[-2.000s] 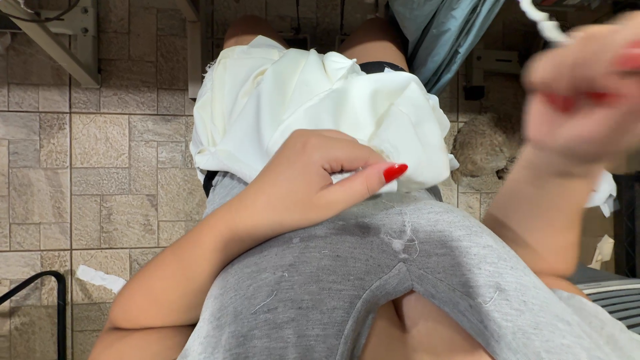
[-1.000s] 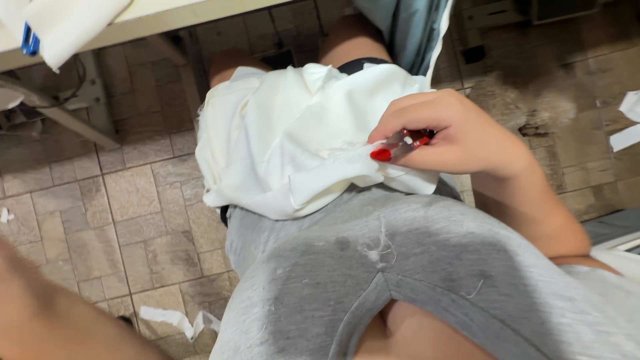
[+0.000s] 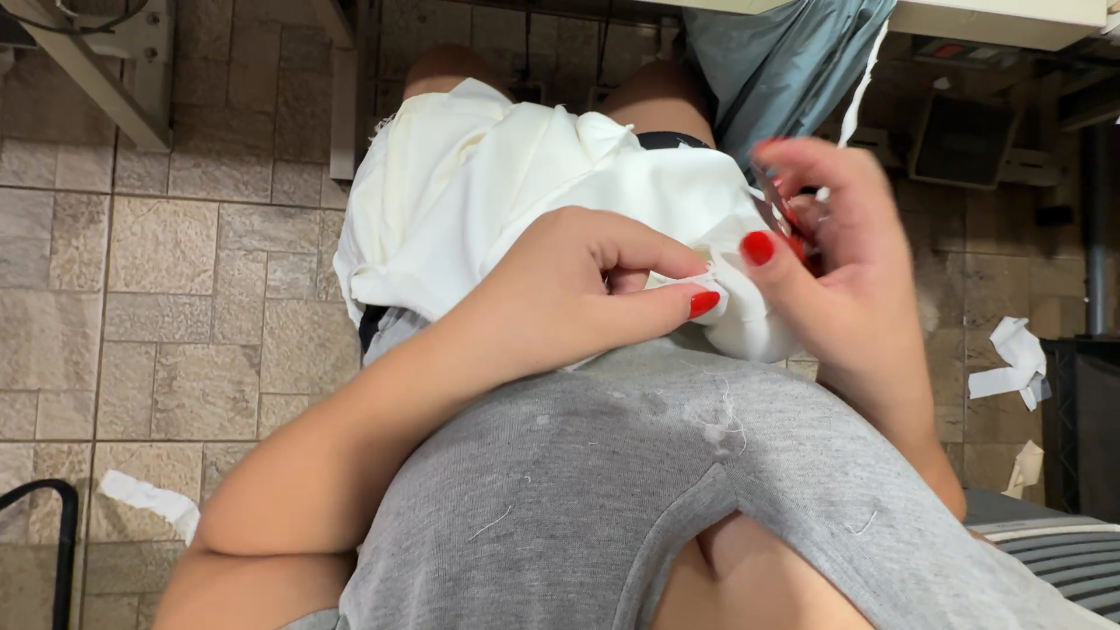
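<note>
White fabric (image 3: 542, 175) lies bunched across my lap. My left hand (image 3: 612, 289) pinches an edge of it between thumb and fingers, near the cloth's right part. Just to the right, my right hand (image 3: 831, 236) holds a small metal tool with red parts (image 3: 783, 214), probably thread snips; fingers hide most of it, and its blades cannot be made out clearly. The tool is close beside the fabric. Loose threads (image 3: 724, 420) cling to the grey top below the hands.
A grey-blue cloth (image 3: 779, 70) hangs from a table edge (image 3: 997, 19) at the upper right, with a white strip (image 3: 864, 83) beside it. Metal table legs (image 3: 337, 96) stand ahead. White scraps (image 3: 1011, 359) lie on the tiled floor. A ribbed grey surface (image 3: 1059, 560) is at lower right.
One second ago my left hand was off the fabric at the lower left; now it pinches the cloth's edge. My right hand has moved off the cloth to its right side, still holding the tool.
</note>
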